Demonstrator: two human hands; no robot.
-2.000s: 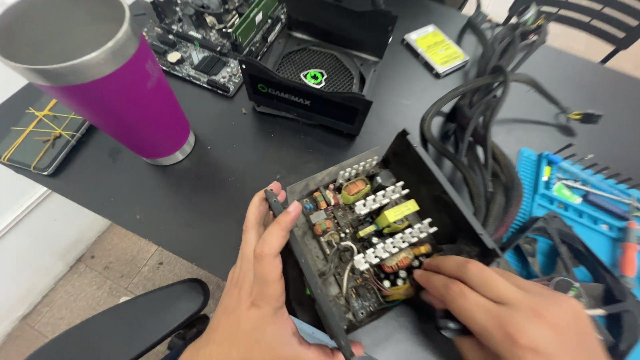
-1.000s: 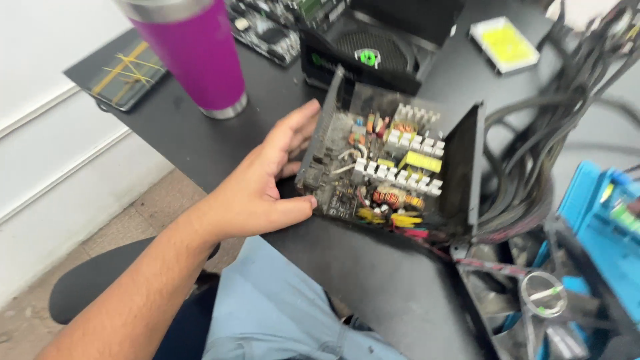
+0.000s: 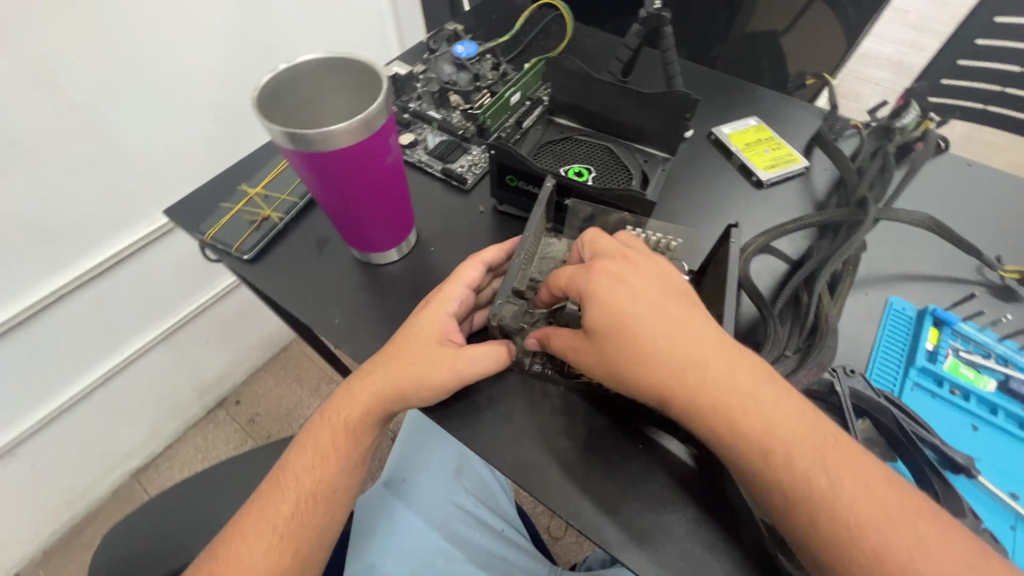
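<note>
An opened, dusty computer power supply (image 3: 724,276) sits on the black table near its front edge. My left hand (image 3: 452,332) grips the metal side wall at its left end, thumb at the lower corner. Over the circuit board is my right hand (image 3: 612,300), its thumb and fingers reaching in at the left end of the board; whether they pinch a part cannot be told. The hand covers most of the components, though white-looking heatsink fins (image 3: 654,240) show behind it. A bundle of black sleeved cables (image 3: 832,264) lies to the right.
Behind stands the black fan cover (image 3: 592,152), beside a motherboard (image 3: 464,104). A purple steel tumbler (image 3: 356,180) and a rubber-banded dark flat object (image 3: 256,212) are at left. At right are a hard drive (image 3: 760,152), a black fan frame (image 3: 888,448) and a blue tool mat (image 3: 944,400).
My right hand, out of sight one second ago, is now over the left end of the board. Earlier it was at the board's right side. My left hand stays at the casing's left wall.
</note>
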